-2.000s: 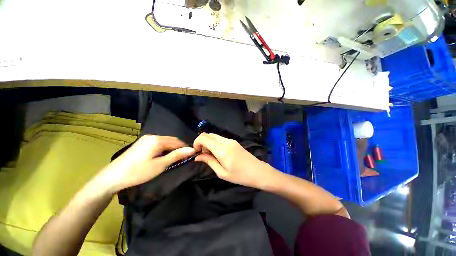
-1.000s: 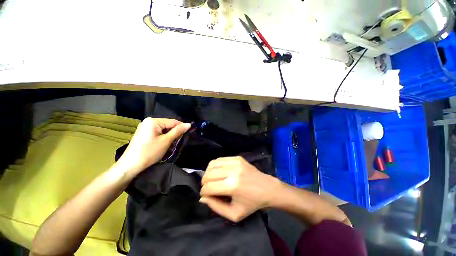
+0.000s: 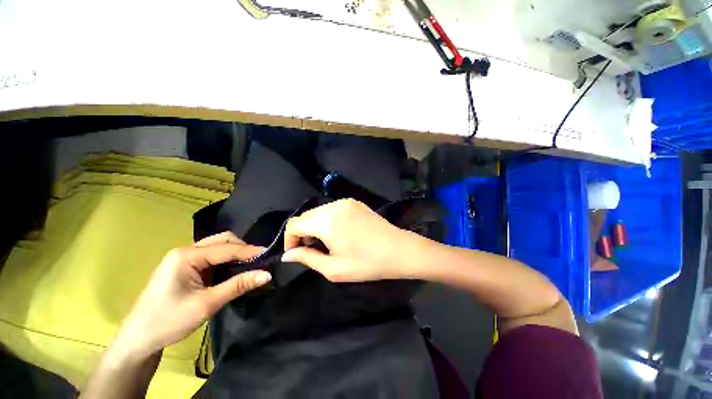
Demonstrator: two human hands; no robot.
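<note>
A black fabric piece (image 3: 328,343) lies bunched on the lap below the table edge. A narrow dark zipper tape or bound edge (image 3: 275,240) with a pale toothed-looking line runs curved between my hands. My left hand (image 3: 204,287) has its thumb and fingers around the cloth by the lower end of this strip. My right hand (image 3: 343,240) pinches the edge just to the right, fingers curled. The right fingertips are partly hidden, and any small piece in them cannot be made out.
Mustard-yellow panels (image 3: 101,249) are stacked at left. The white table (image 3: 195,62) crosses above my hands, with red and black snips (image 3: 437,35) tied by black cord. A blue bin (image 3: 546,234) at right holds red spools (image 3: 620,233) and a white roll (image 3: 603,195). A smaller blue bin (image 3: 461,204) stands beside it.
My right hand has moved up and left from the lower cloth to the strip. My left hand has moved down. The pale patch inside the cloth no longer shows. The view has shifted slightly.
</note>
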